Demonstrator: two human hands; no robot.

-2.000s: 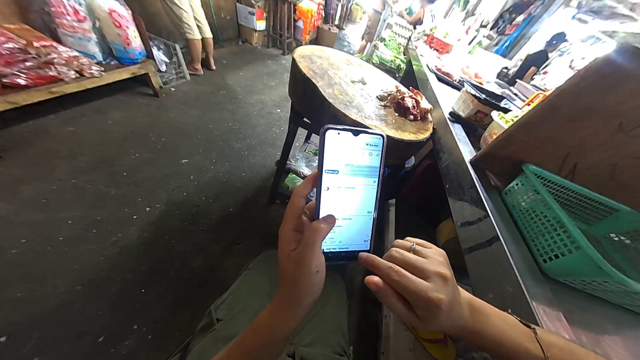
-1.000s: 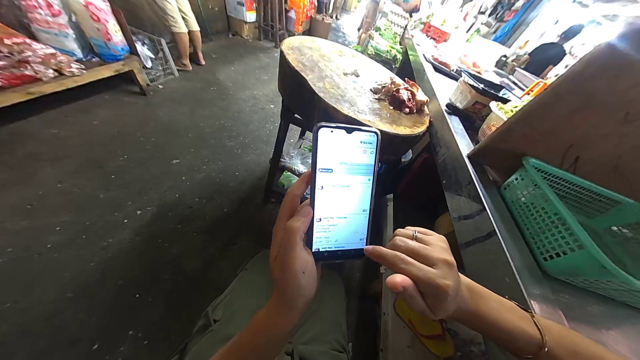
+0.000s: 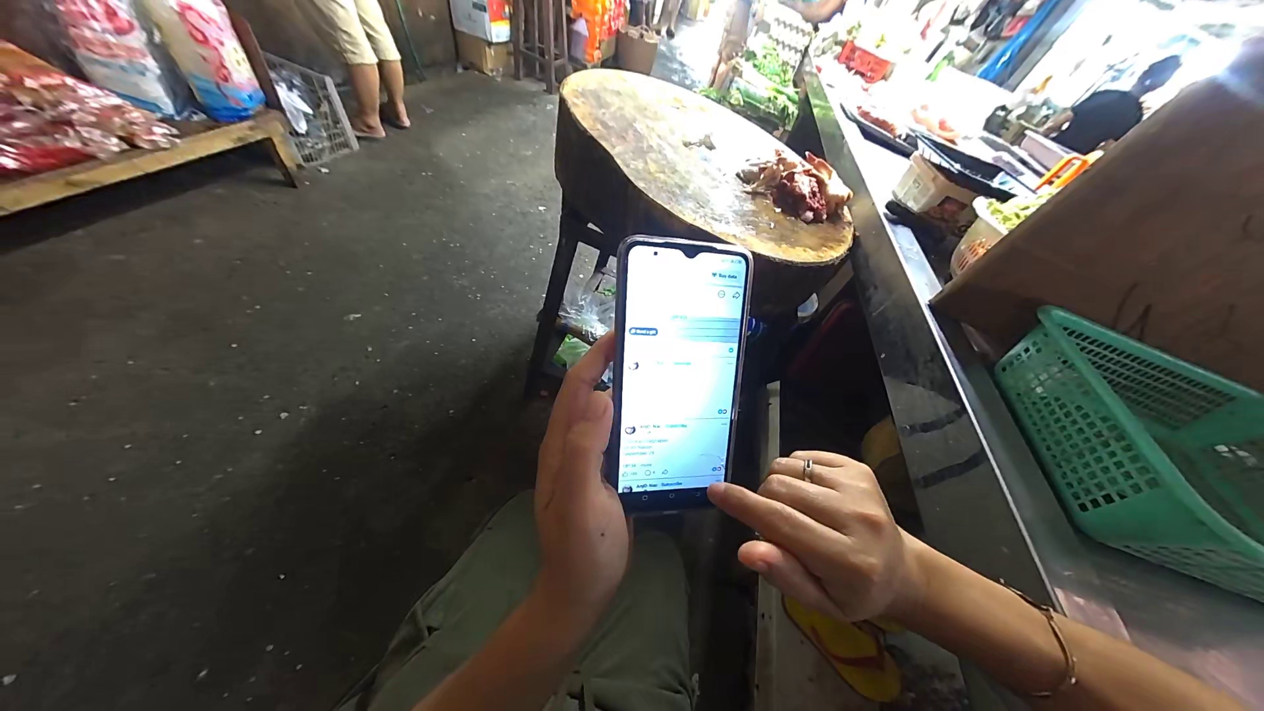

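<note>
A smartphone [image 3: 681,395] with a lit screen stands upright in my left hand [image 3: 583,484], which grips it along its left edge. My right hand [image 3: 829,533], with a ring on one finger, reaches its index fingertip to the lower right corner of the screen; its other fingers are curled and it holds nothing. Beyond the phone is a round wooden chopping block [image 3: 652,128] on dark legs. Pieces of raw meat [image 3: 800,188] lie near the block's right edge. The back of the phone and part of my left fingers are hidden.
On the right, a green plastic basket [image 3: 1126,425] sits on a dark counter [image 3: 948,434] beside a brown board [image 3: 1136,217]. A yellow slipper [image 3: 844,652] is on the floor below. At the upper left stand a low wooden bench [image 3: 148,158] with bagged goods and a person's legs [image 3: 370,69].
My left thumb, over the lower screen two seconds ago, now lies by the phone's left edge. My right index finger remains near the screen's lower right corner.
</note>
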